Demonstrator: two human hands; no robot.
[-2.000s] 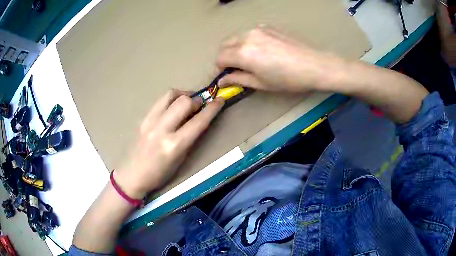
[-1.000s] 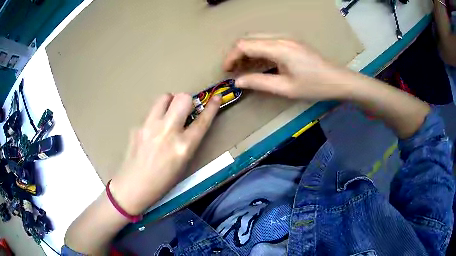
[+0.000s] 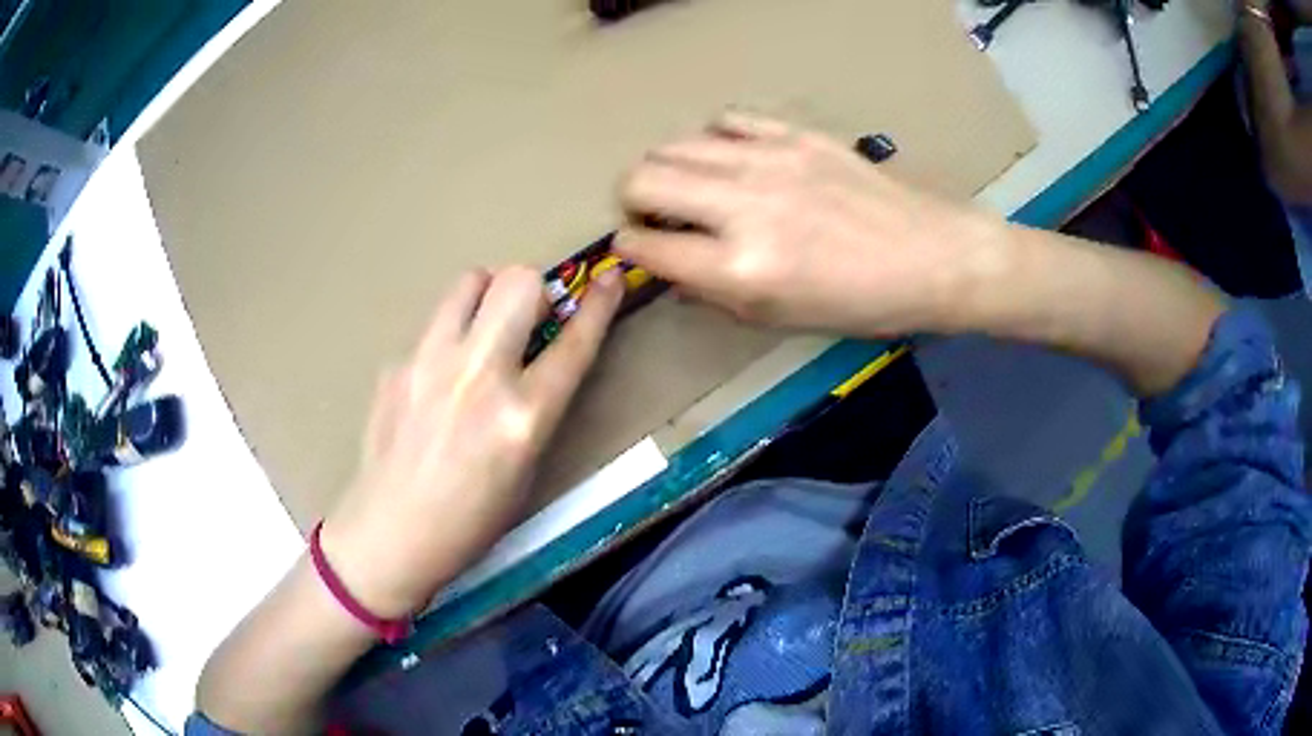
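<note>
A black elongated lower housing (image 3: 645, 289) lies over the brown cardboard sheet, mostly covered by the fingers. Yellow, red and white wires (image 3: 584, 270) and a bit of green board show in its open top. My left hand (image 3: 468, 410) grips its lower-left end between thumb and fingers. My right hand (image 3: 777, 230) is bent over its upper-right end, fingertips at the wires. Whether the right fingers pinch something is hidden. A small black plug (image 3: 875, 147) shows just beyond the right hand.
A tangled pile of black units, green boards and leads (image 3: 79, 503) lies on the white surface at left. Dark parts (image 3: 622, 7) are at the top edge. Black leads (image 3: 1134, 58) lie at top right. The teal bench edge (image 3: 705, 457) runs in front. Another person's arm (image 3: 1275, 108) shows at far right.
My right hand has come down and left onto the housing, covering its right end. The black plug has come into view beyond it. My left hand keeps its grip.
</note>
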